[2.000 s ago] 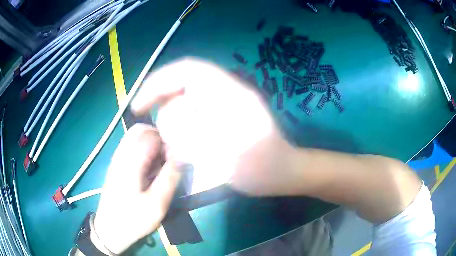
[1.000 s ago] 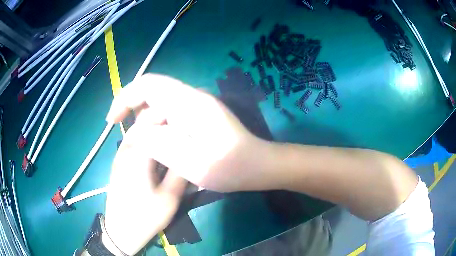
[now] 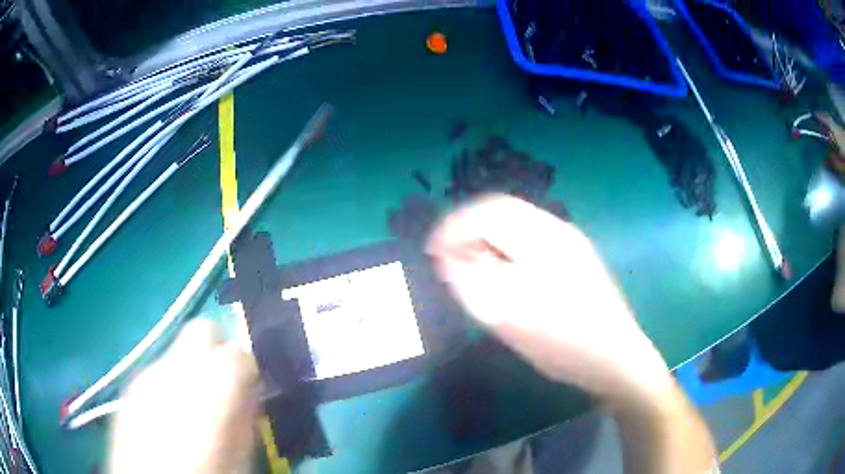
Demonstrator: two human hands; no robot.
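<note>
My left hand (image 3: 185,403) is blurred at the lower left, over the short arm of a white cable (image 3: 176,310) with a red end plug (image 3: 69,410). Whether its fingers hold the cable cannot be told. My right hand (image 3: 528,278) is blurred, right of the reference card (image 3: 366,319), just below the pile of black housings (image 3: 505,167). Its fingertips are bent together; whether anything is between them cannot be told. The card lies framed by black tape (image 3: 278,338). The cable's long arm runs diagonally up past the card's left side.
More white cables (image 3: 116,208) lie fanned at the upper left. A yellow line (image 3: 228,167) crosses the table. Blue-rimmed trays (image 3: 598,83) stand at the upper right, with an orange piece (image 3: 436,43) to their left. Another housing heap (image 3: 686,171) and cable (image 3: 741,176) lie right. Another person's hand shows at the right edge.
My hands have parted. The right moved right towards the housing pile; the left moved down and left. The card is uncovered. The view has shifted, bringing in the trays and the orange piece.
</note>
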